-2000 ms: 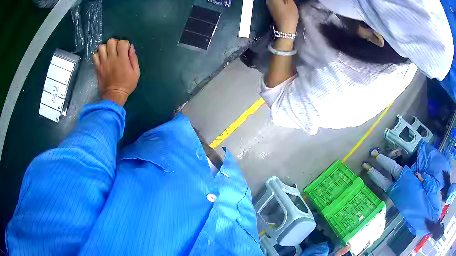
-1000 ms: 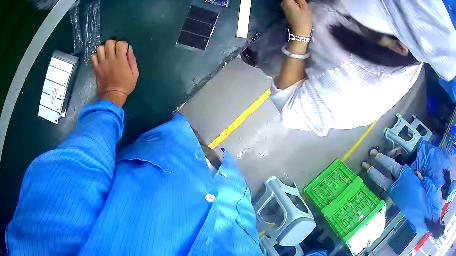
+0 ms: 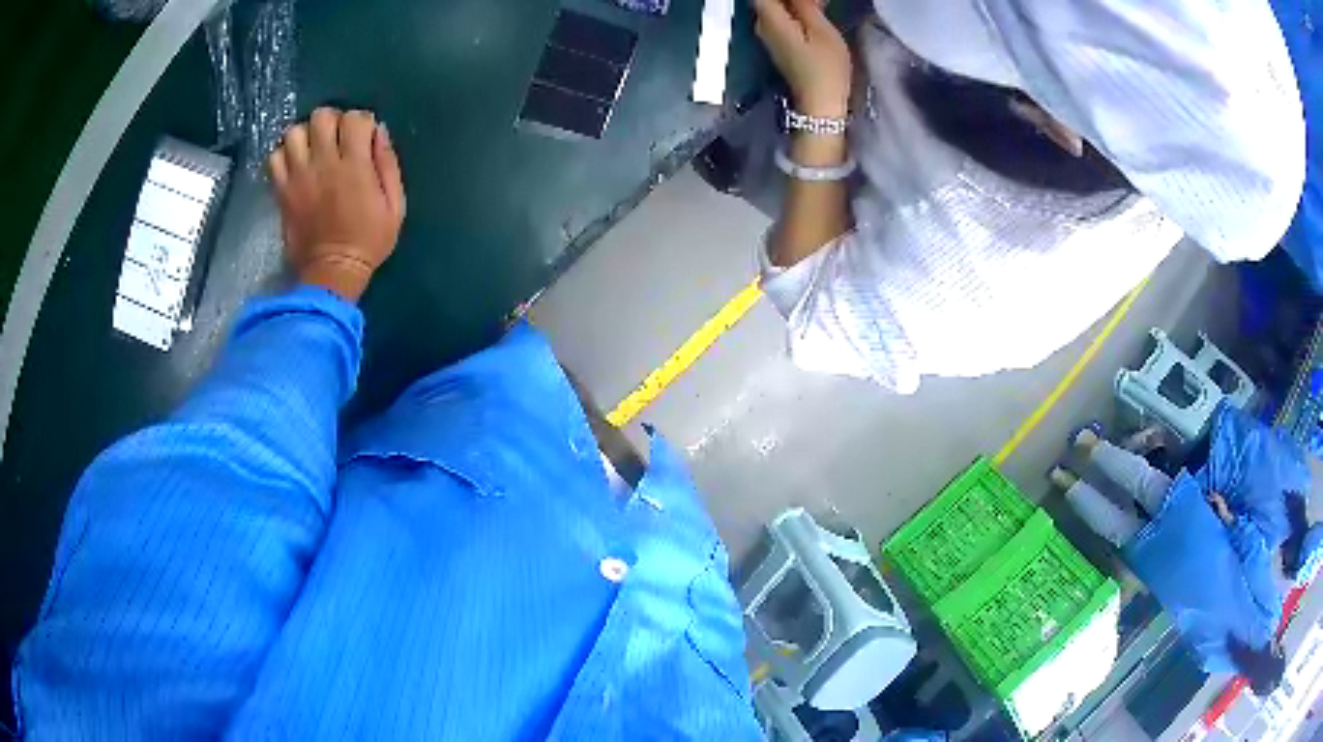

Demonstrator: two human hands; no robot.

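My left hand (image 3: 341, 189) rests palm down on the dark green bench (image 3: 435, 189), its fingers slightly bent and holding nothing visible. Wrinkled clear plastic (image 3: 258, 87) lies beside and partly under it. A narrow white-faced pack (image 3: 163, 247) with several sections and a grey side lies left of the hand, not touching it. A flat sheet of black blocks (image 3: 578, 73) split by thin white lines lies to the right. A white strip (image 3: 712, 51) lies beyond it. My right hand is out of view.
A person in a white smock and cap (image 3: 958, 276) bends over the bench at the right, one hand (image 3: 807, 65) near its edge. Green crates (image 3: 1001, 580), pale stools (image 3: 834, 609) and a person in blue (image 3: 1204, 551) are beyond. A curved pale rail (image 3: 66, 218) runs left.
The other person's hand and arm shift right, then back left; the head in the white cap moves back into view. My left hand stays nearly still.
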